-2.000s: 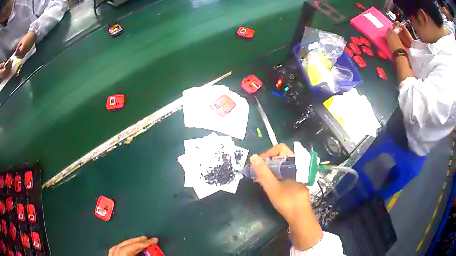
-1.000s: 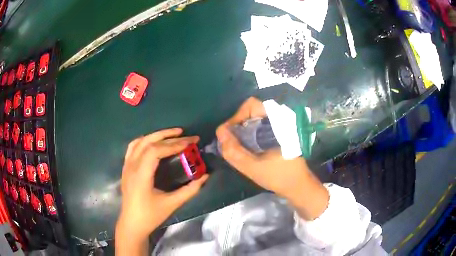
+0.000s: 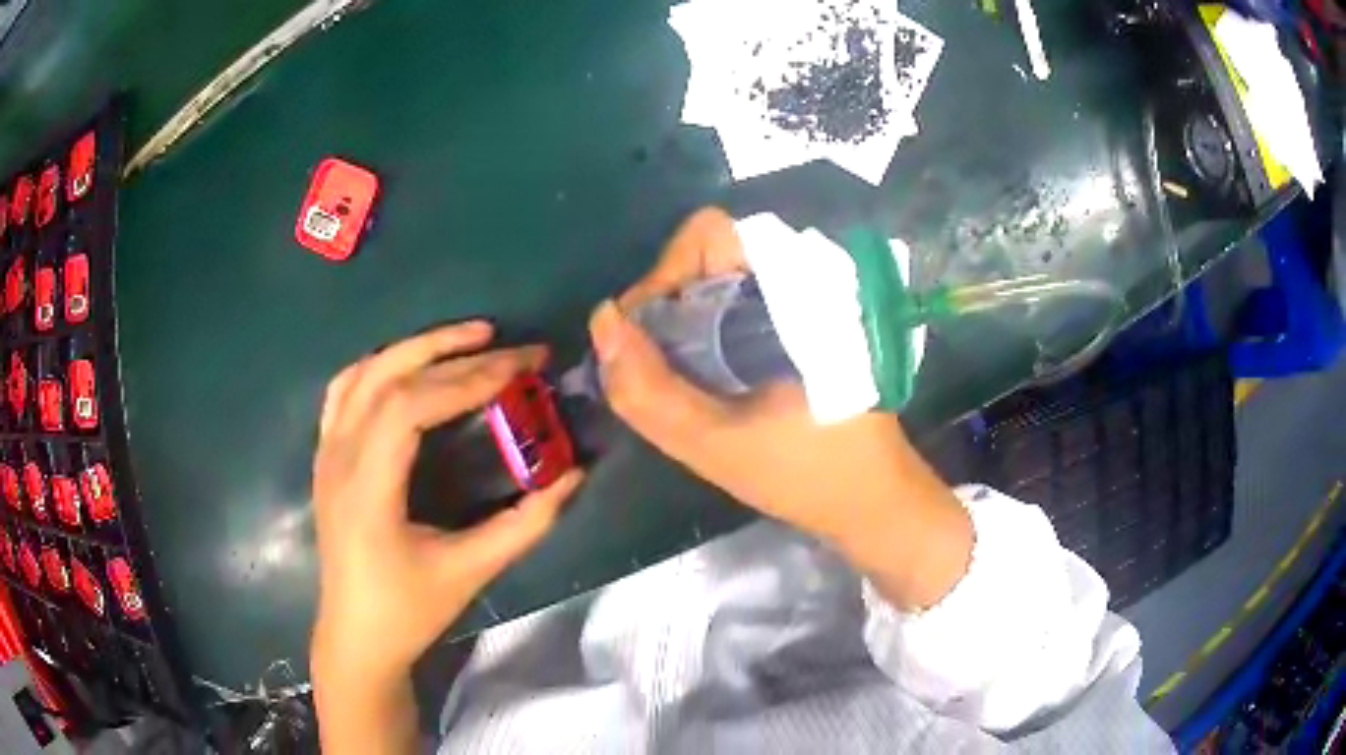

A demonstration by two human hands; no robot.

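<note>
My left hand [image 3: 421, 479] holds a red housing [image 3: 530, 431] between thumb and fingers, tilted up on its side above the green bench. My right hand [image 3: 723, 384] holds the dispensing syringe [image 3: 709, 332] like a pen, pointing left. Its tip [image 3: 576, 382] is at the upper right edge of the red housing; whether it touches, I cannot tell. White paper [image 3: 809, 317] wraps the syringe's rear, behind which is the green adapter cap [image 3: 886, 317] with the air hose [image 3: 1019, 295]. Another red housing [image 3: 338, 208] lies on the bench at the upper left.
A black parts tray [image 3: 107, 369] with red housings stands at the left. Waste paper with black specks [image 3: 723, 111] lies at the top. A thin pale blade [image 3: 1030, 37] lies at the top right. A black empty tray [image 3: 1092, 472] is below the bench edge at right.
From two seconds ago, my hands have come together, with the housing raised and the syringe brought from the papers to it. Since one second ago, both hands and the housing sit slightly higher and further left in view.
</note>
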